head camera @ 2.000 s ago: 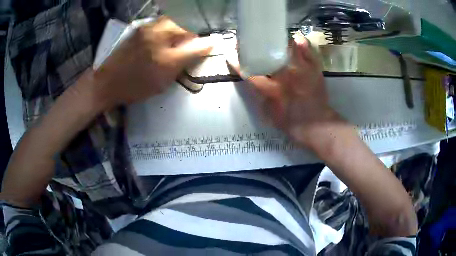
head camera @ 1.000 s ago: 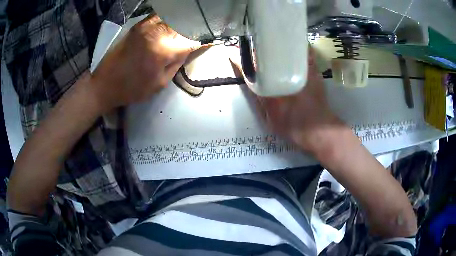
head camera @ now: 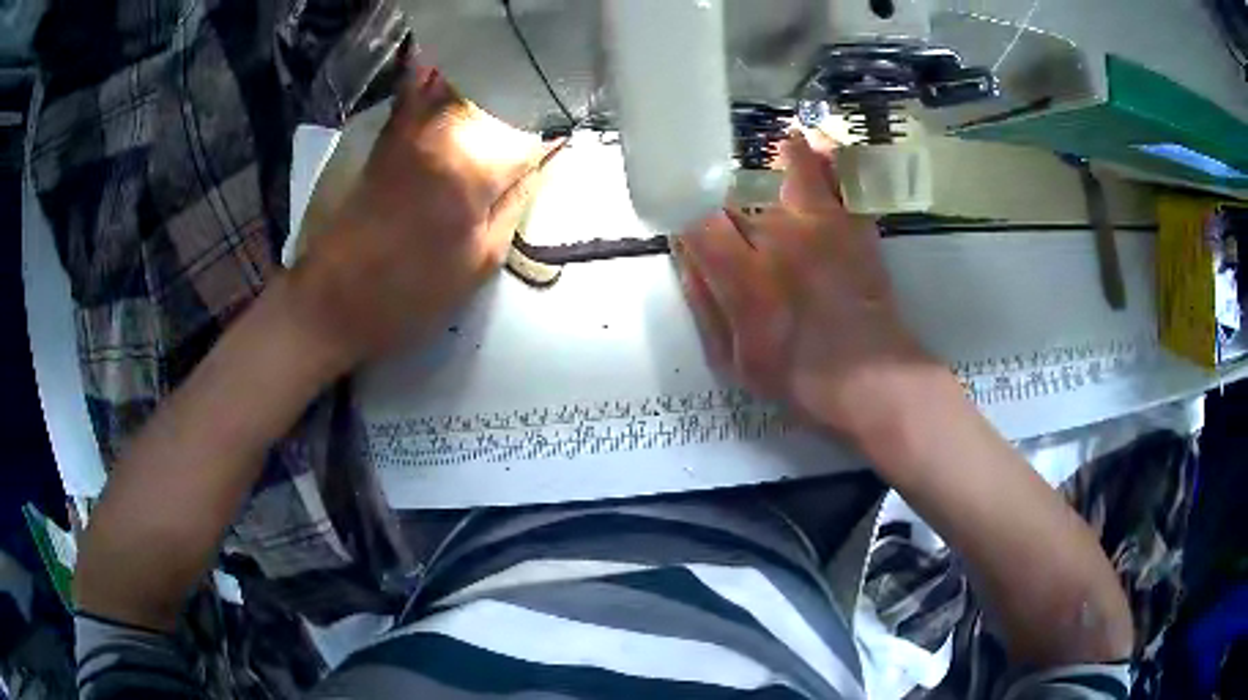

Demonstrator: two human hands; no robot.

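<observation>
A white cuff piece (head camera: pixel 586 192) lies under the bright lamp, with a dark checked edge along its near side and a pale rounded tip at its left. My left hand (head camera: pixel 411 226) is at its left end, fingertips closed on it. My right hand (head camera: pixel 808 294) is at its right end, one finger reaching up past the spring and the thumb side low near the dark edge. Its grip is partly hidden by the pale rounded machine arm (head camera: pixel 668 116), which also hides the middle of the work. Plaid cloth (head camera: pixel 151 205) hangs under and left of my left forearm.
The machine table (head camera: pixel 548 349) has a printed ruler along its front edge. Tension springs and discs (head camera: pixel 876 116) stand behind my right hand. A green panel (head camera: pixel 1095 116), a flat brown tool (head camera: pixel 1106 239) and a yellow box (head camera: pixel 1188 280) are at the right. More plaid cloth (head camera: pixel 1122 492) lies low right.
The machine parts have shifted left in view and uncovered more of my right fingers. My left hand and forearm sit slightly further right and lower. The cuff piece has hardly moved.
</observation>
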